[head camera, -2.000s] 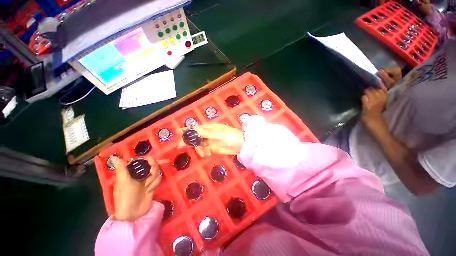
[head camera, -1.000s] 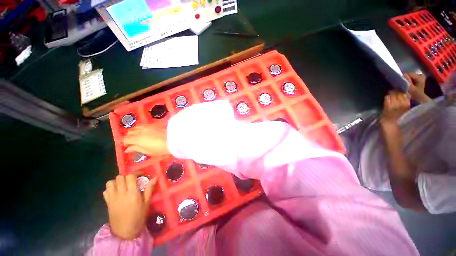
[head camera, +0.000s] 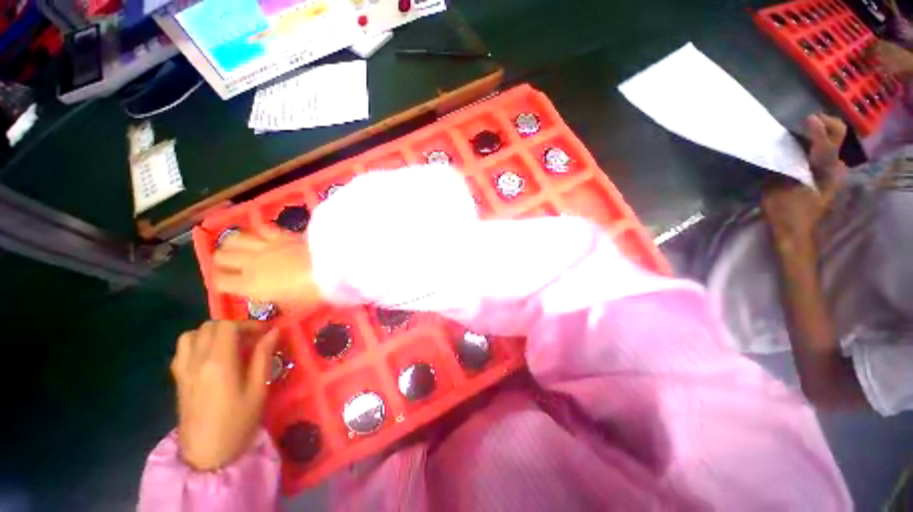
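Note:
The red watch tray (head camera: 372, 362) lies tilted at the bench's near edge, with one round watch head in most compartments. Some watch heads show a light side, such as one near the right (head camera: 510, 184); others show a dark side (head camera: 332, 340). My left hand (head camera: 215, 385) is at the tray's left edge, its fingertips beside a light watch head (head camera: 277, 366); whether it grips it I cannot tell. My right hand (head camera: 262, 268) reaches across the upper left compartments, palm down, above another watch head (head camera: 261, 309). Its fingertips are blurred, and its overexposed sleeve hides the tray's middle.
A brown wooden strip (head camera: 330, 148) runs behind the tray. Beyond it are white record sheets (head camera: 310, 96), a tester with a coloured screen (head camera: 235, 45) and pale label slips (head camera: 157, 178). At right, another person holds a white paper (head camera: 716, 108) near another red tray (head camera: 816, 55).
Both hands held dark watch heads two seconds ago; those are no longer seen in them. My right arm has swung left across the tray. The neighbour's paper has turned flatter.

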